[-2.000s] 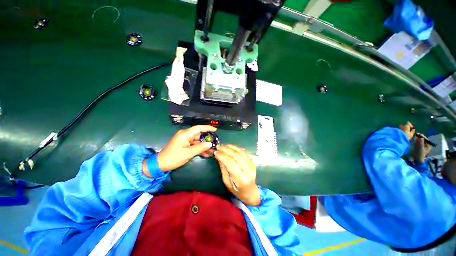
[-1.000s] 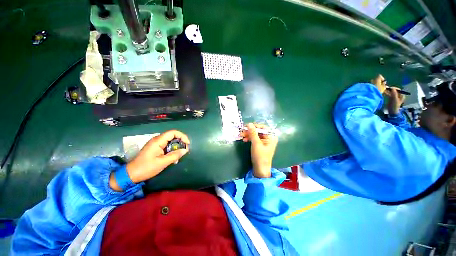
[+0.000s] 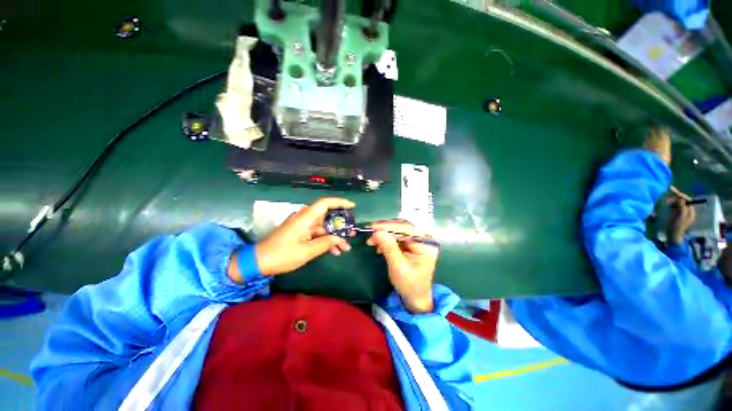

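Observation:
My left hand [image 3: 301, 239], with a blue band on its wrist, holds a round module [image 3: 339, 222] with a black rim and yellowish centre between thumb and fingers. My right hand [image 3: 408, 258] holds thin tweezers [image 3: 401, 235], which look like a dark stick. Their tip is at the module's right edge; whether it grips anything is too small to tell. A narrow white label sheet [image 3: 416, 195] lies just beyond my right hand. The black fixture [image 3: 321, 168] with a small red light stands beyond both hands.
A pale green pressing head [image 3: 321, 60] is above the fixture. Cream tape [image 3: 239, 96], a dotted sheet [image 3: 420, 120] and a white pad [image 3: 275, 215] lie around it. Other modules [image 3: 195, 125] sit on the green bench. A black cable [image 3: 120, 136] runs left. Another person's blue sleeve [image 3: 634, 233] is at right.
The tweezers in my right hand have moved from the label sheet left to the module, which my left hand still holds. The camera view has shifted. The other person's arm reaches farther over the bench.

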